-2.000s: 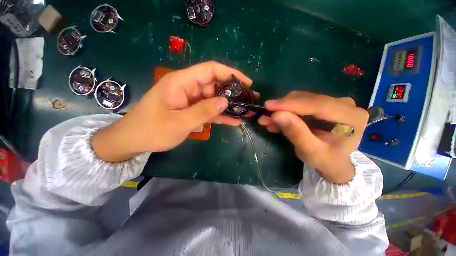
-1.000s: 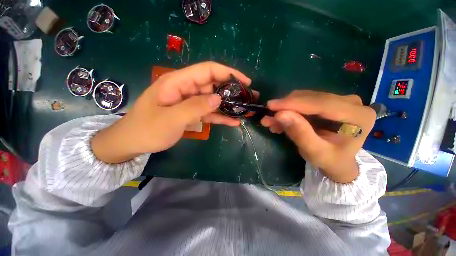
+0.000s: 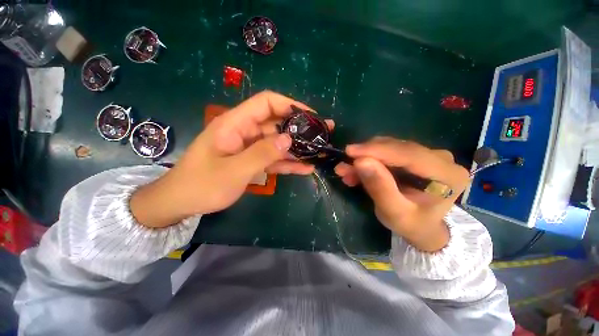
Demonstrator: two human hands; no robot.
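Note:
My left hand (image 3: 226, 154) holds a round watch case (image 3: 305, 133) by its rim between thumb and fingers, open side up. The case has a dark inside with small pale parts. My right hand (image 3: 410, 187) grips dark tweezers (image 3: 400, 174) like a pen, their tips over the inside of the case. Whether the tips hold a part cannot be told. An orange-red fixture (image 3: 261, 184) lies on the mat, mostly hidden under my left hand. A thin pale cable (image 3: 333, 213) runs from below the case toward me.
Loose watch cases (image 3: 150, 139) lie at the left and one more (image 3: 261, 35) beyond my hands. A red piece (image 3: 232, 76) and a red clump (image 3: 455, 102) lie on the mat. A blue control box (image 3: 515, 141) stands right. A clear bottle (image 3: 33, 33) and white paper (image 3: 46, 98) are upper left.
The whole view has shifted slightly, so the bench things sit lower in the picture. The tweezers and right hand are angled slightly differently. Both hands keep their holds.

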